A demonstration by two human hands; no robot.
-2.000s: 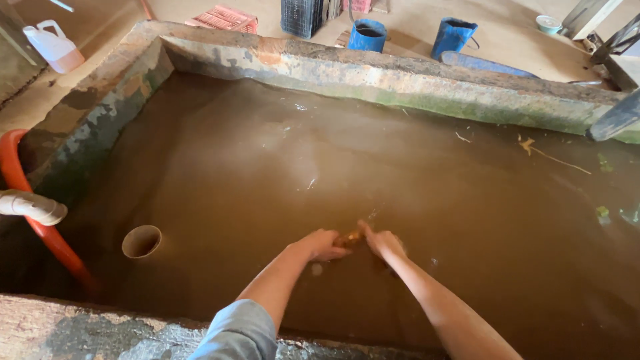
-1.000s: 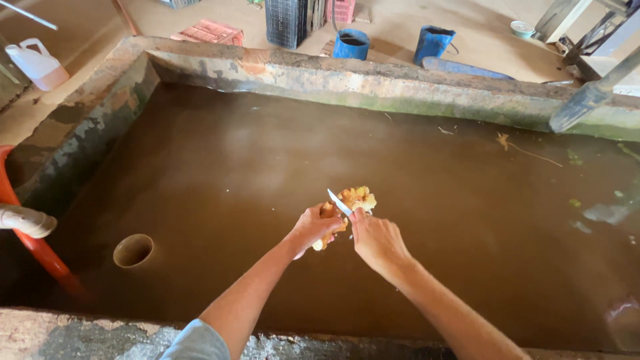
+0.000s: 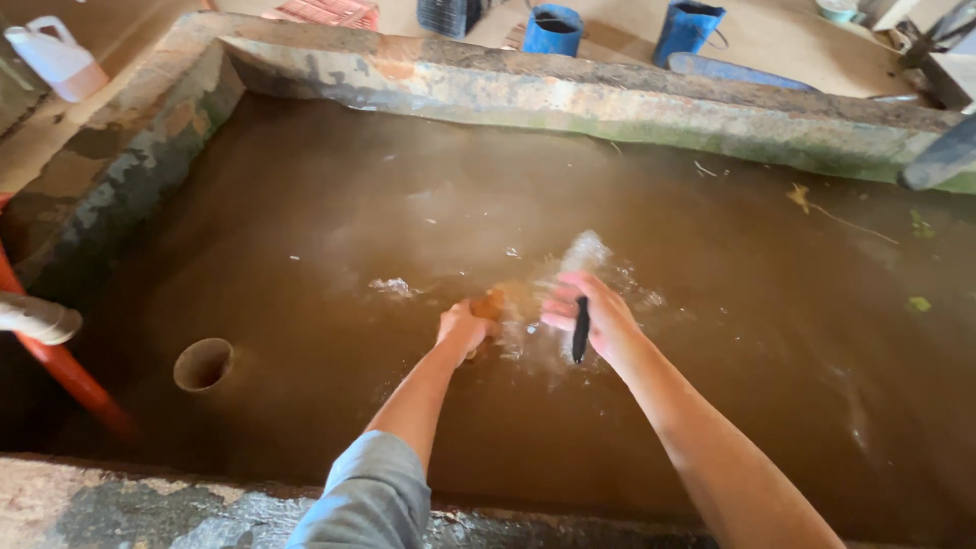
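Brown, murky water fills a concrete tank (image 3: 488,59). My left hand (image 3: 463,328) grips a knobbly orange-brown piece (image 3: 488,303), perhaps a root, that lies partly under the water. To its right, my right hand (image 3: 591,313) is at the surface amid splashes, with a knife's black handle (image 3: 581,329) against the palm. The knife's blade cannot be made out. A gap of stirred water separates the two hands.
An open pipe end (image 3: 203,364) rises from the water at left, near an orange pipe (image 3: 65,374) and a white pipe elbow (image 3: 38,316). Beyond the wall stand blue containers (image 3: 553,30), a red crate (image 3: 324,14) and a jug (image 3: 57,57).
The hands were together a second ago, a pale blade over the orange-brown piece above the water. Now they are apart, the piece is lower in the water, and splashes have appeared.
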